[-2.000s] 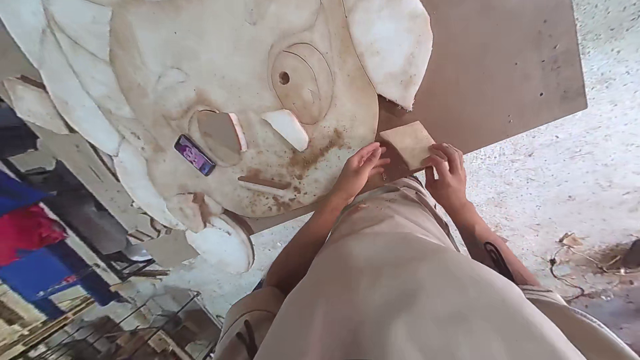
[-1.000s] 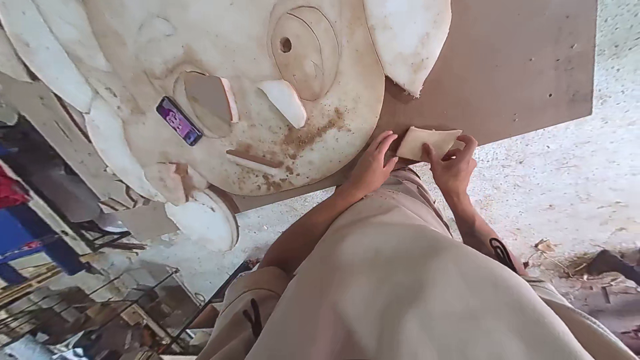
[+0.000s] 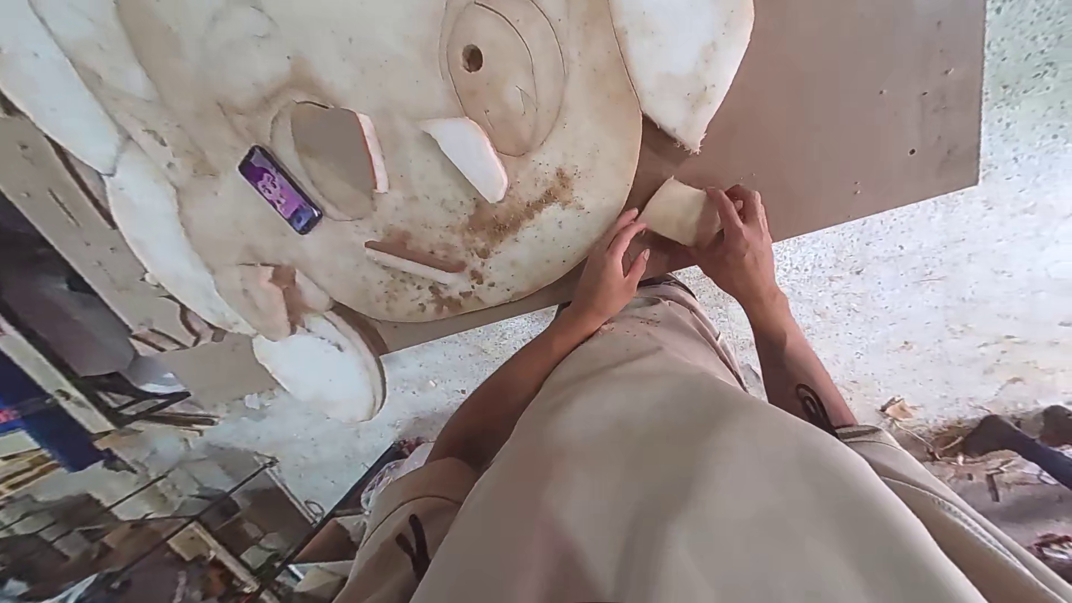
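Note:
A small squarish piece of pale sheet material [image 3: 680, 213], perhaps sandpaper or foam, is near the front edge of the brown board. My right hand [image 3: 741, 239] grips its right side between thumb and fingers. At its left corner is my left hand [image 3: 613, 264], fingers apart and fingertips at or very near the piece; whether they press on it I cannot tell. Left of my hands lies a large cream foam-like shape [image 3: 536, 243] with outlines and brown dust on its surface. On it rest a white cut piece [image 3: 471, 157] and a thin brown-topped strip [image 3: 414, 260].
A smartphone [image 3: 280, 189] with a lit screen lies on the large shape, beside an oval opening [image 3: 331, 151]. A pointed white piece [image 3: 687, 59] juts over the brown board [image 3: 871, 109]. At the lower left stands a metal frame [image 3: 243, 486] among offcuts. Debris [image 3: 938, 435] lies on the floor at right.
My right hand has kept hold of the pale piece, whose angle has changed. My left hand, away from the piece's lower left two seconds ago, is now close against its left corner.

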